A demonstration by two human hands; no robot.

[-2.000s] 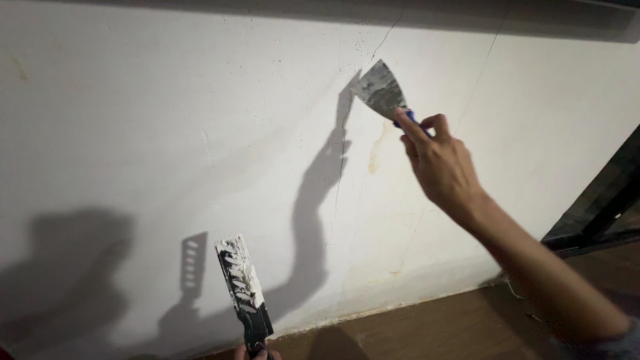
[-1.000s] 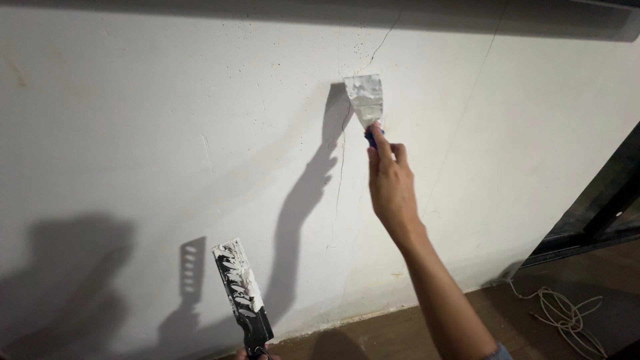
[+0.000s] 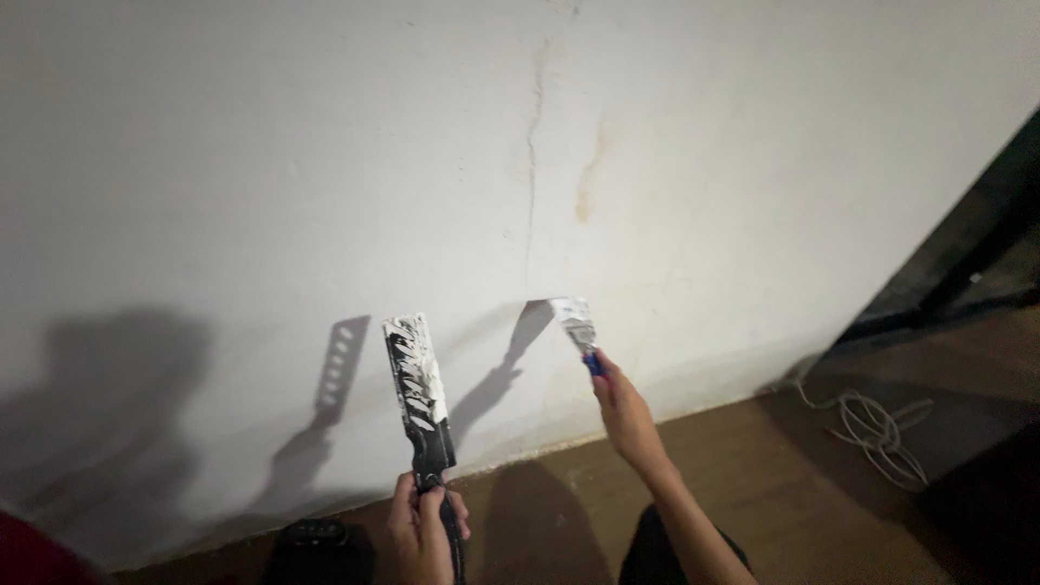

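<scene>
My right hand [image 3: 626,410] grips the blue handle of a putty knife [image 3: 578,321], its metal blade smeared with white filler and held at the lower part of the white wall [image 3: 715,203]. A thin crack [image 3: 532,171] runs down the wall above the blade, with a tan stain [image 3: 588,179] to its right. Lower and to the left, my left hand [image 3: 426,520] is closed on the handle of a black slotted spatula [image 3: 418,382]. White filler coats the right edge and tip of the spatula, which points upward in front of the wall.
Brown flooring [image 3: 731,471] meets the foot of the wall. A loosely coiled pale cable [image 3: 881,435] lies on it at the right, near a dark-framed opening [image 3: 951,284]. A black object [image 3: 317,540] is at the lower left. Shadows of both tools fall on the wall.
My right hand has moved down the wall with the putty knife, from beside the upper crack to below it. The left hand still holds the spatula. The view has tilted downward.
</scene>
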